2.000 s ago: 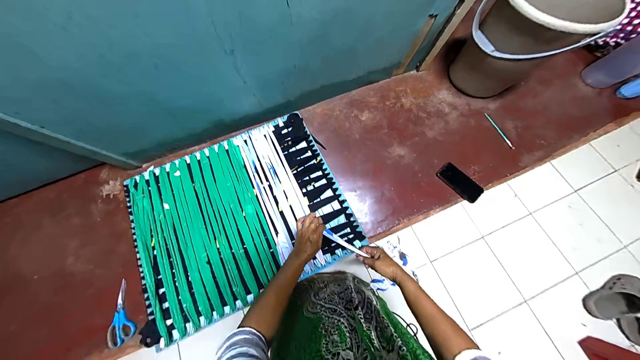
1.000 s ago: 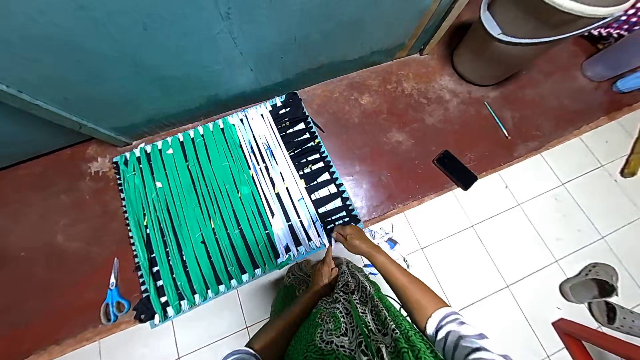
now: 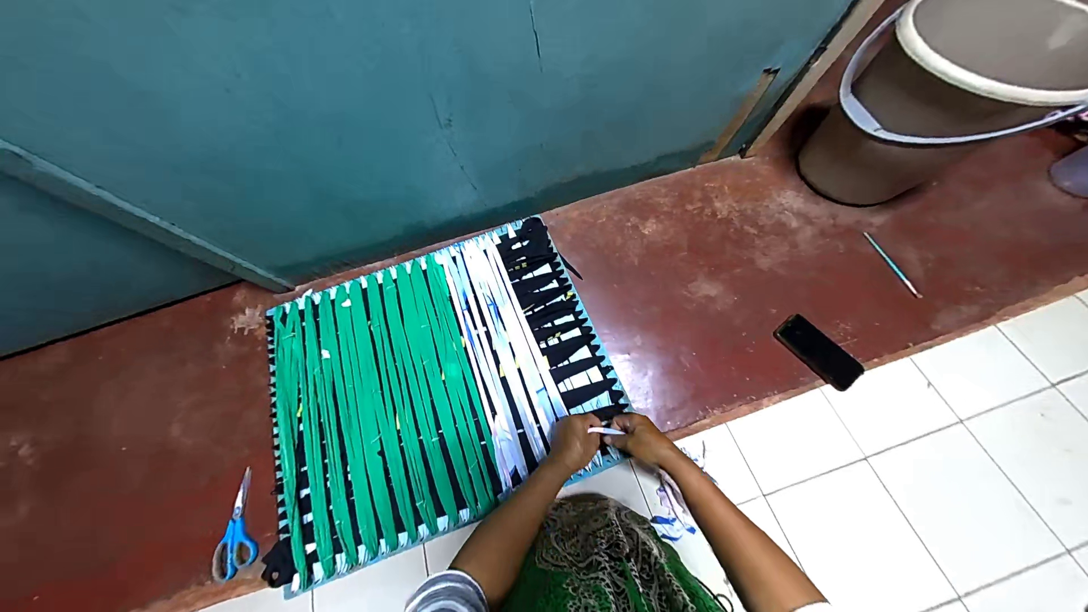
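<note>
A toothed rectangular frame (image 3: pixel 614 371) lies on the red ledge. Green fabric strips (image 3: pixel 374 408) stretch over its left part, white strips (image 3: pixel 501 340) beside them, with black strips (image 3: pixel 561 323) running crosswise beneath and bare at the right. At the frame's near right corner, my left hand (image 3: pixel 575 440) pinches one end of a short white strip (image 3: pixel 605 431). My right hand (image 3: pixel 642 439) grips the strip's other side, close by. Whether the strip is looped on the frame is hidden by my fingers. Loose white and blue scraps (image 3: pixel 674 520) lie under my right forearm.
Blue-handled scissors (image 3: pixel 235 540) lie left of the frame. A black phone (image 3: pixel 818 352) and a thin pen-like stick (image 3: pixel 892 264) rest on the ledge at right. A large brown bucket (image 3: pixel 884 127) stands behind them. A teal wall (image 3: pixel 340 127) borders the ledge; white tiles (image 3: pixel 926 476) lie in front.
Two seconds ago a longer white strip was stretched between my hands. My left hand was lower a second ago and is now up beside my right hand at the frame's corner.
</note>
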